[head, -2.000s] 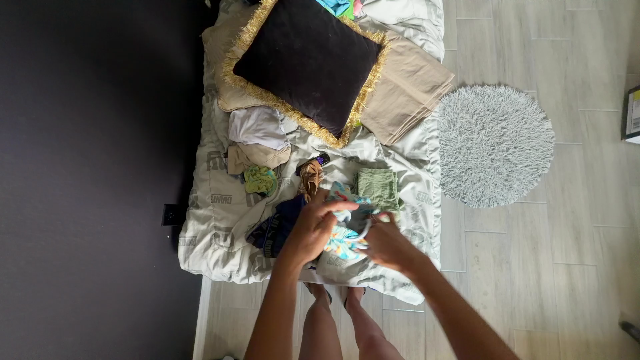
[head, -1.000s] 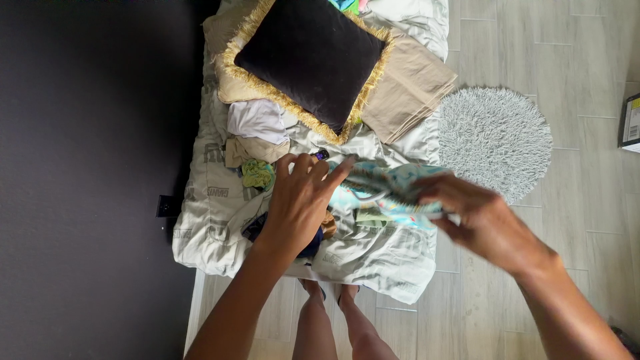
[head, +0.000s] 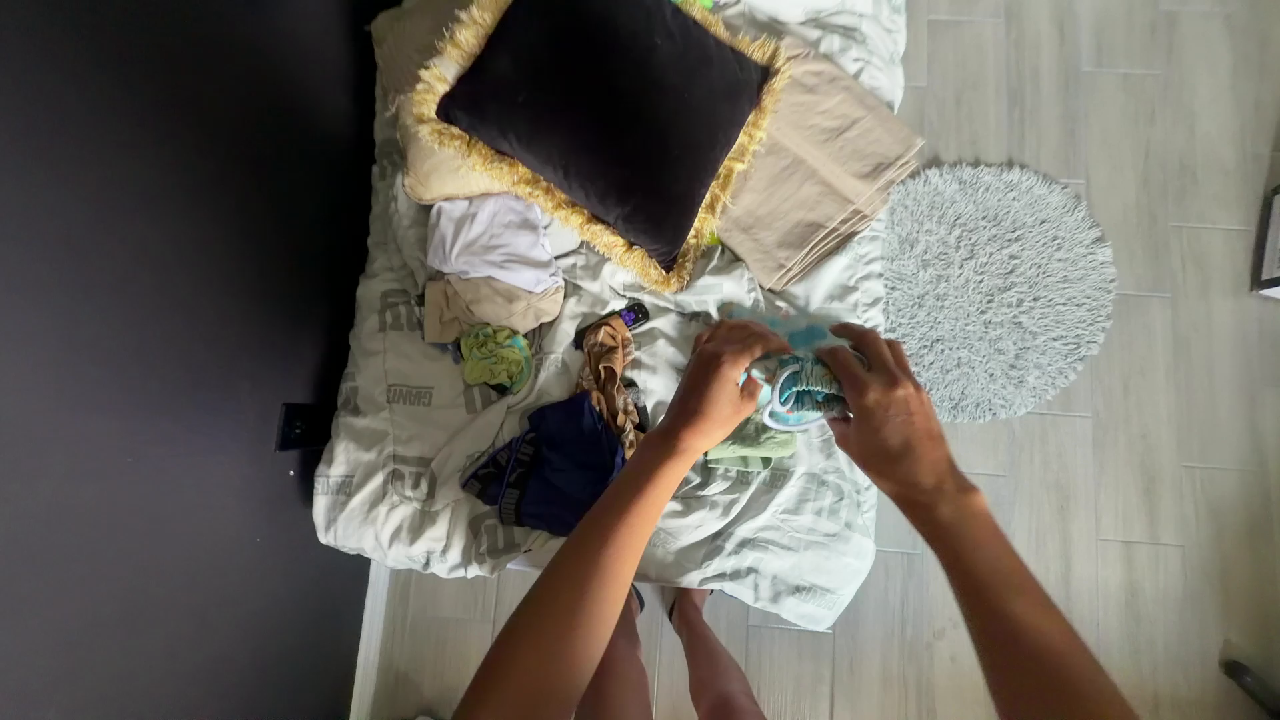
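Note:
Both hands hold a light-blue patterned garment point(head: 800, 385) with a gathered elastic edge and white trim, above the right part of the bed. My left hand point(head: 722, 385) pinches its left side, and my right hand point(head: 880, 405) grips its right side. Under the garment lies a folded green cloth point(head: 752, 442), partly covered. To the left are a navy garment point(head: 565, 465) with a lettered waistband, a brown patterned cloth point(head: 608, 370) and a dark remote control point(head: 630, 316). A bunched green-yellow cloth point(head: 495, 357) lies farther left, below a beige cloth point(head: 500, 305) and a white cloth point(head: 490, 240).
A black cushion with gold fringe point(head: 610, 110) lies across the bed, beside a folded beige fabric point(head: 820, 160). The printed bedspread point(head: 400, 520) reaches a dark wall point(head: 170, 350) at left. A round grey shaggy rug point(head: 1000, 290) lies on the tiled floor point(head: 1150, 480).
The light-blue garment was stretched sideways between my hands a second ago; now it is gathered and my hands are closer together. My right hand has moved left.

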